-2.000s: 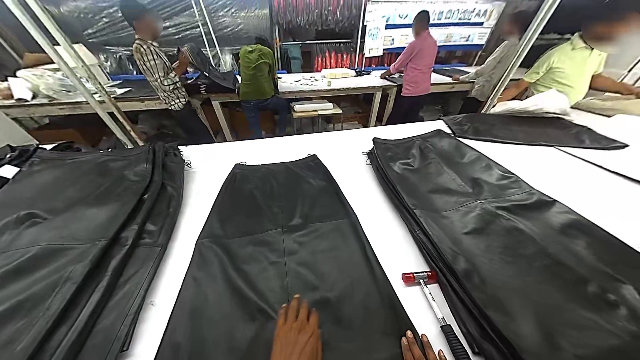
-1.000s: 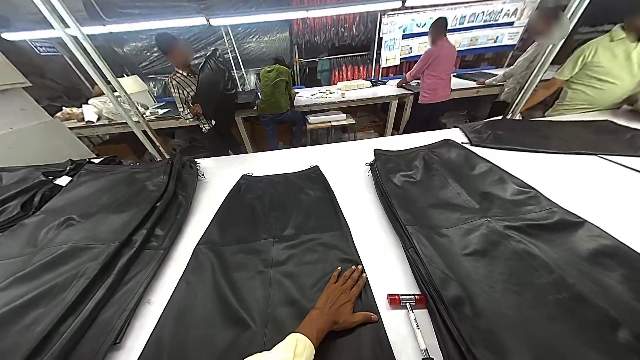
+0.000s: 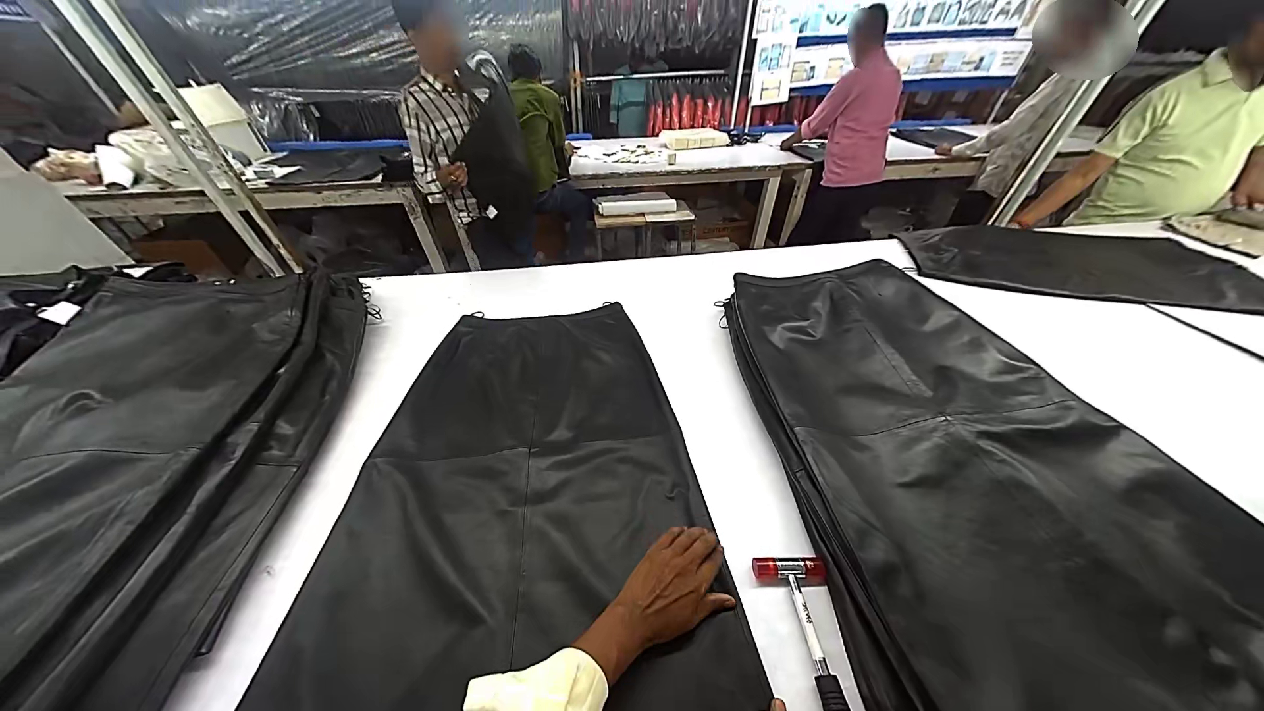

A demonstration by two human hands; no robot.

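Note:
A black leather skirt (image 3: 523, 474) lies flat on the white table, its waist toward the far edge. My left hand (image 3: 676, 583) rests palm down on its right side, near the side edge, thumb apart from the fingers and nothing held. Only a fingertip of my right hand (image 3: 777, 705) shows at the bottom edge of the view, by the skirt's right edge; the rest is hidden. To the right of the skirt lies a mallet (image 3: 800, 612) with a red-faced head and black grip, touching neither hand.
Stacked black leather skirts lie left (image 3: 109, 395) and right (image 3: 948, 444). Another black leather piece (image 3: 1086, 265) is at the far right. Beyond the white table (image 3: 425, 296), several people stand or sit near work tables; one holds a black garment (image 3: 494, 148).
My left hand has moved right from the skirt's middle to its right side, and its fingers have drawn closer together since a second ago. The far person in the checked shirt has lifted a black garment.

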